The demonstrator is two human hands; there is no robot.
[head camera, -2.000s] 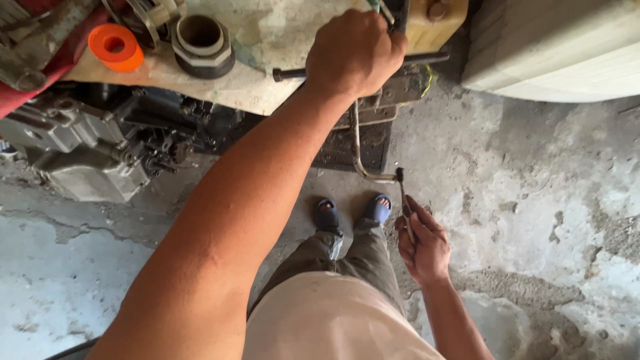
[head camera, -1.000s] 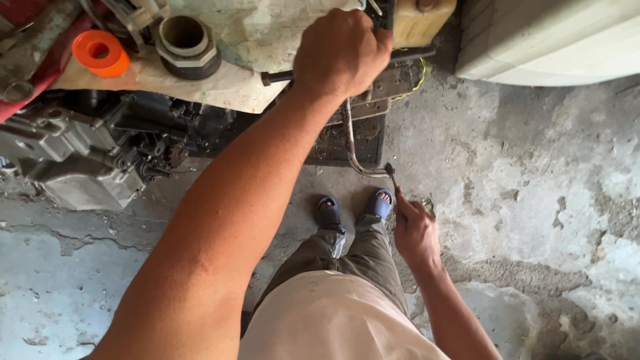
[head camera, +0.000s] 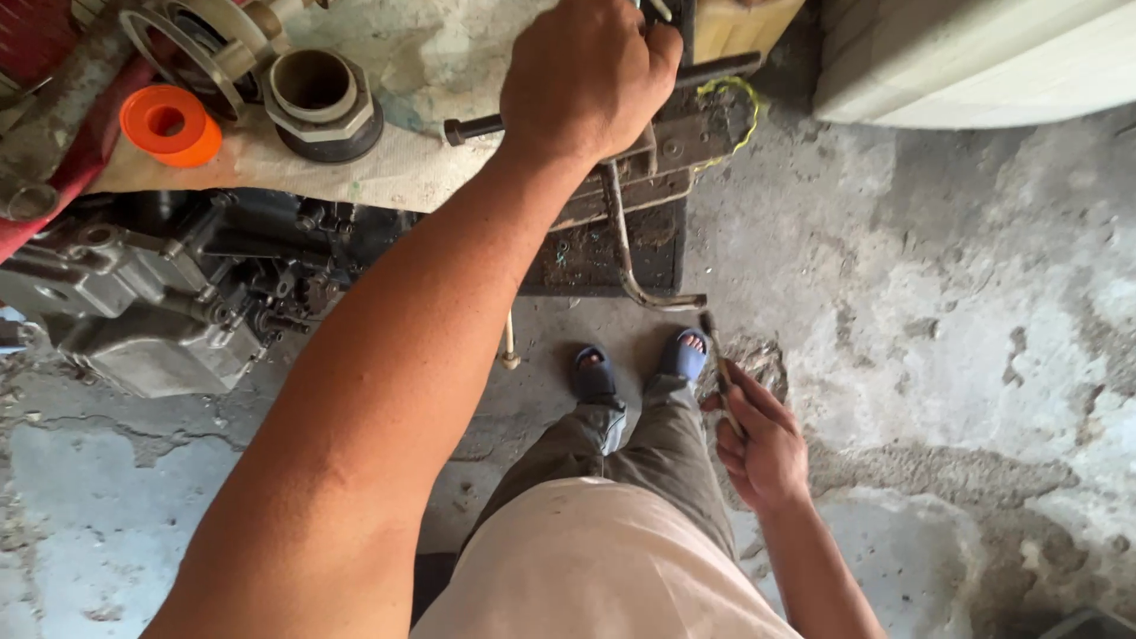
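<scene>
My left hand [head camera: 590, 80] is curled over a dark metal bar [head camera: 475, 129] at the top centre, beside a pale rod end [head camera: 658, 9]; what its fingers grip is hidden. Below it, a bent metal tube [head camera: 621, 235] hangs down and curves right to an open end. My right hand [head camera: 763, 444], lower right, holds a small brush [head camera: 729, 404] between thumb and fingers. Its dark tip points up, just below the tube's end. A rusty metal vise or clamp [head camera: 670, 151] lies under the bar.
A cloth-covered bench edge [head camera: 417, 182] carries a roll of orange tape [head camera: 170, 126] and a threaded hex fitting [head camera: 321, 102]. Beneath are grey metal engine castings [head camera: 164, 324]. A large white container [head camera: 958, 62] stands at upper right. My sandalled feet [head camera: 683, 355] are on worn concrete.
The brush tip was at the tube's end in both earlier frames; now it sits slightly below it, with my right hand drawn a little down. My left hand stays over the bar.
</scene>
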